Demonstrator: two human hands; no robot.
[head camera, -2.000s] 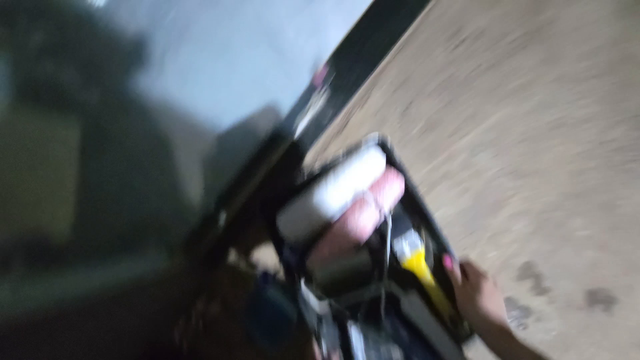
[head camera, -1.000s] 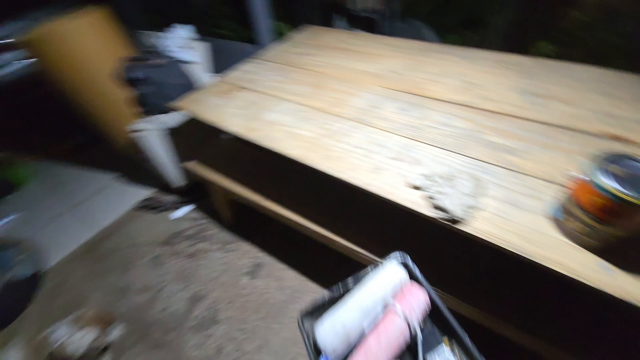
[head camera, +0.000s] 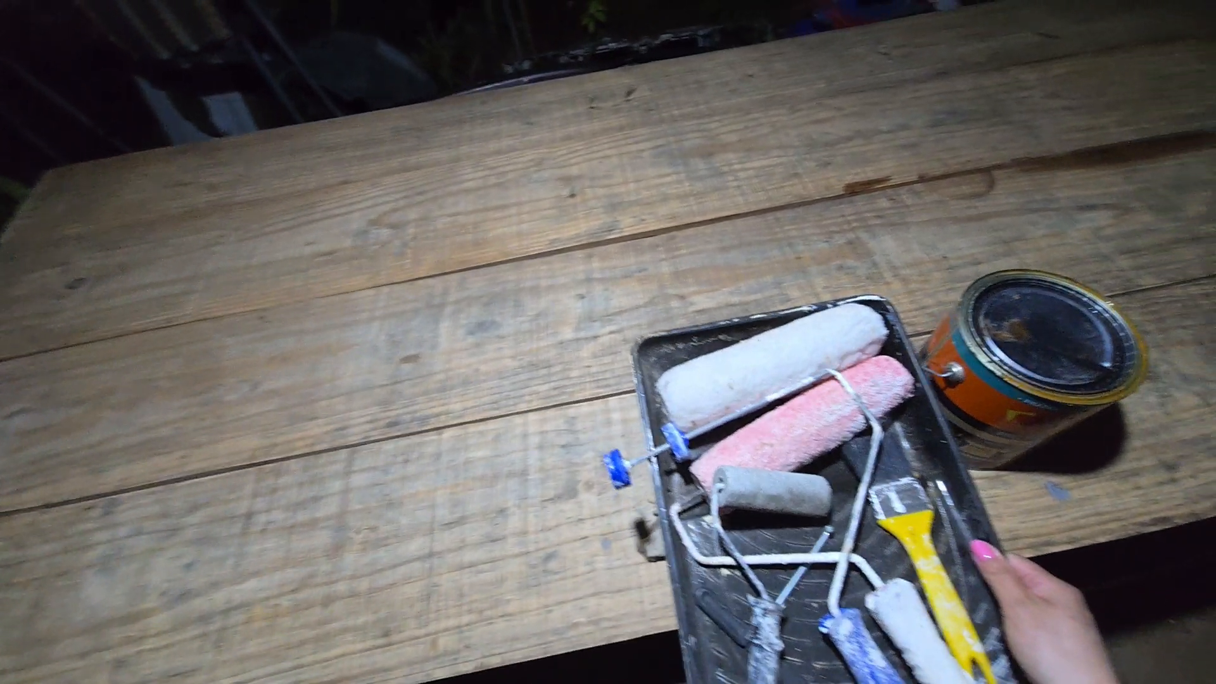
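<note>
My right hand (head camera: 1043, 608) grips the right side of a black plastic paint tray (head camera: 964, 480), its thumb on the rim. In the tray lie a white paint roller (head camera: 774, 366), a pink fluffy roller (head camera: 807, 418), a small grey roller (head camera: 771, 492) and a paintbrush with a yellow handle (head camera: 936, 579). Wire roller frames and paint-smeared handles (head camera: 860, 646) lie below them. A blue-tipped rod (head camera: 617, 467) sticks out past the tray's left rim. My left hand is outside the view; the tray's near end is cut off by the frame.
A paint can (head camera: 1035, 361) with a closed lid and an orange and teal label stands on the wooden plank table (head camera: 380, 313), just right of the tray. The table's front edge runs along the bottom right. Behind the table it is dark, with unclear objects.
The tray, over the ground two seconds ago and in front of the table's edge one second ago, is now at the table beside the paint can. The view has swung to the tabletop.
</note>
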